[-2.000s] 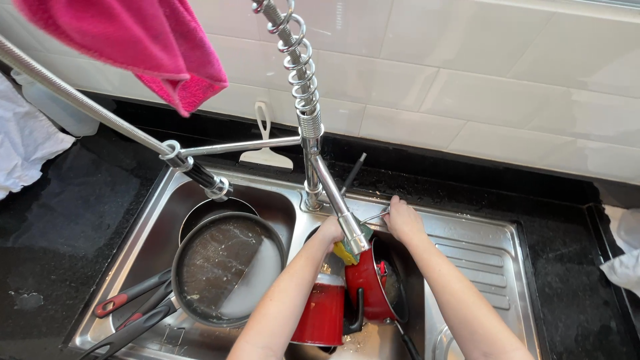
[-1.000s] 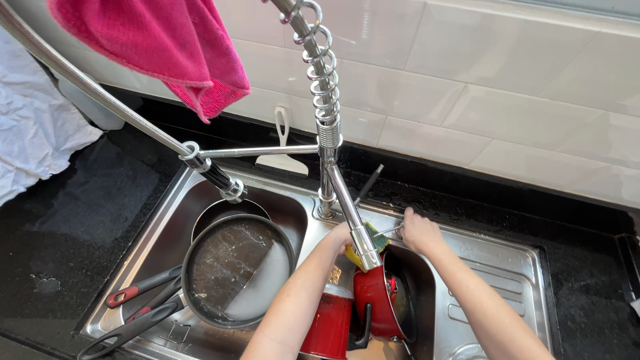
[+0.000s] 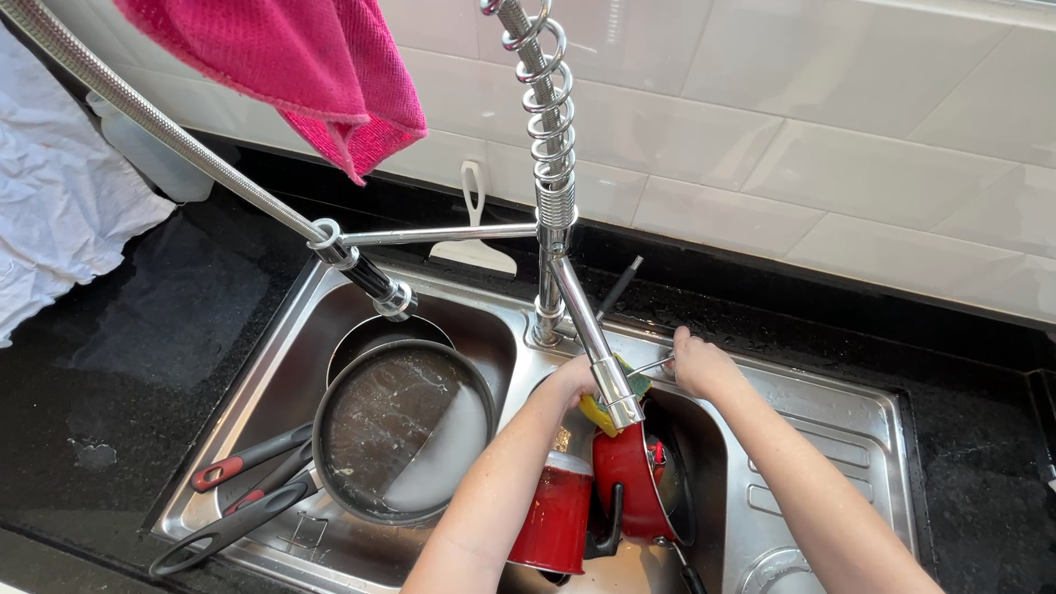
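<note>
My left hand (image 3: 580, 379), partly behind the faucet spout (image 3: 617, 394), holds a yellow-and-green scrubbing sponge (image 3: 602, 412) against a thin metal utensil (image 3: 652, 365). The utensil's other end is gripped in my right hand (image 3: 700, 363), above the rear edge of the right basin. What kind of utensil it is cannot be told. Below the sponge, a red pot (image 3: 631, 483) lies tilted in the right basin. A red mug-like vessel (image 3: 554, 516) with a black handle sits beside it, partly hidden by my left forearm.
A frying pan (image 3: 404, 433) rests on another pan (image 3: 363, 342) in the left basin, handles pointing to the front left. The sprayer (image 3: 379, 285) hangs above them. A pink cloth (image 3: 330, 74) hangs at upper left. A white squeegee (image 3: 474, 247) stands behind the sink; a ribbed drainboard (image 3: 825, 450) lies right.
Both hands stay at the rear of the right basin, with the sponge and thin utensil still held. No object has plainly changed place.
</note>
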